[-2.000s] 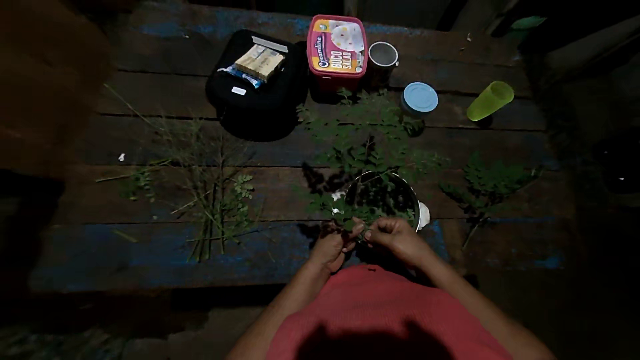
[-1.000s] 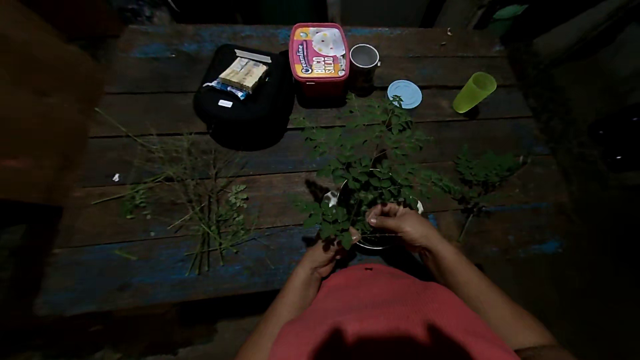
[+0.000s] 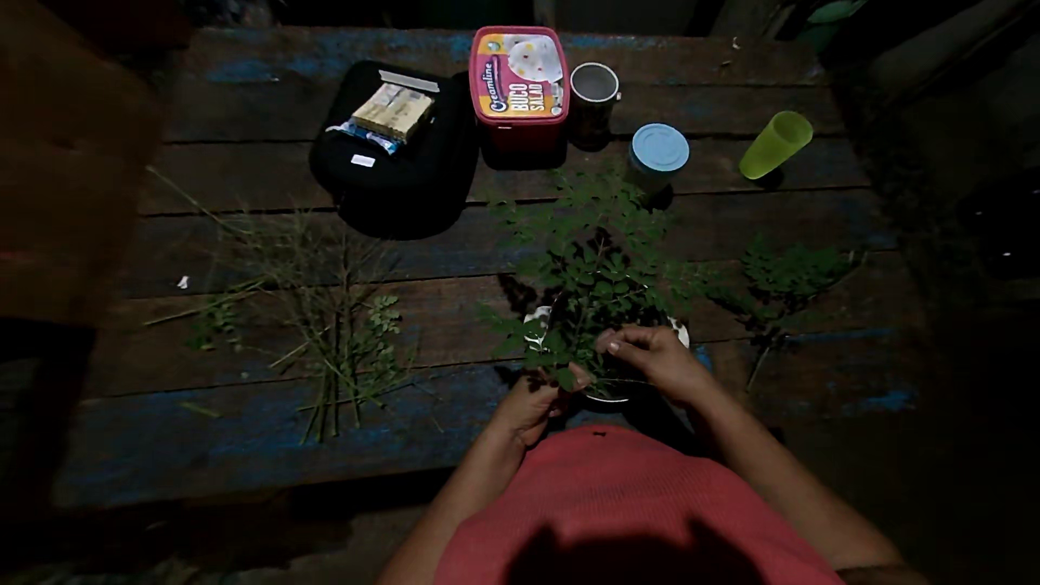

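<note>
My left hand grips a leafy green branch near its lower end, by the table's near edge. My right hand has thumb and fingertips pinched together at the branch's lower leaves, over a pot with a pale rim; whether a leaf is between the fingers is too small to tell. Leaves cover most of the pot. To the left lies a pile of mostly bare stems, a few leaves still on them. Another leafy sprig rests on the boards to the right.
On the wooden plank table stand a black case with packets on top, a red Creamline tub, a dark mug, a blue-lidded container and a tilted yellow-green cup along the far side.
My right hand has shifted a little around the lower leaves of the branch. My left hand keeps its hold near the stem. The pile and the sprig have not moved.
</note>
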